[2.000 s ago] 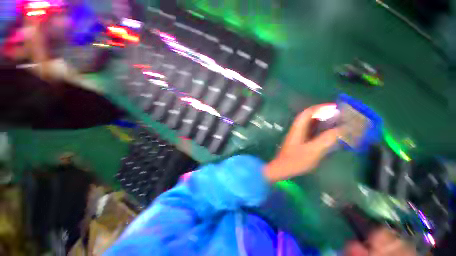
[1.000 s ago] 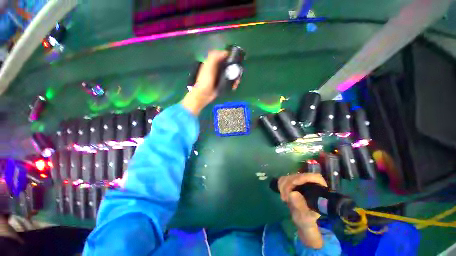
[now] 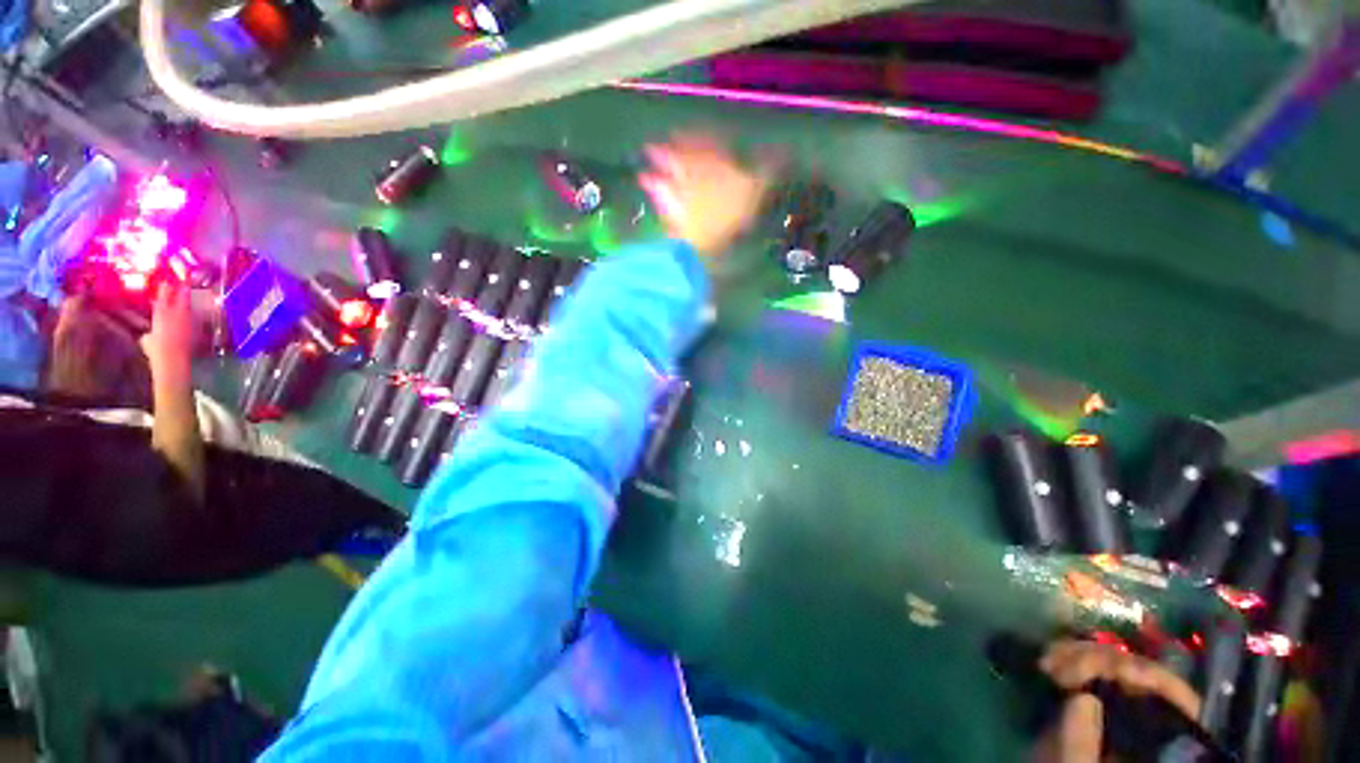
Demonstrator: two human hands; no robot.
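My left hand (image 3: pixel 704 191) is blurred, reaching over the far part of the bench; it looks empty with its fingers apart. Just right of it, two black cylindrical units (image 3: pixel 874 246) lie side by side, one with a white end spot and green glow. A blue tray of small screws (image 3: pixel 902 404) sits nearer me. My right hand (image 3: pixel 1119 689) is at the bottom right, partly cut off by the frame edge, closed around the black electric screwdriver (image 3: pixel 1020 656). Its rear part is mostly out of view.
Rows of black units (image 3: pixel 474 336) stand left of my sleeve, and a looser group (image 3: pixel 1096 495) lies at the right. Clear scraps (image 3: pixel 728 540) lie mid-bench. A pale curved tube (image 3: pixel 448 102) crosses the top. Another person's hand (image 3: pixel 172 358) is at the left.
The unit my left hand held now lies on the bench beside another, and the hand has moved left from it. The view has turned, so the tray and right hand appear further right.
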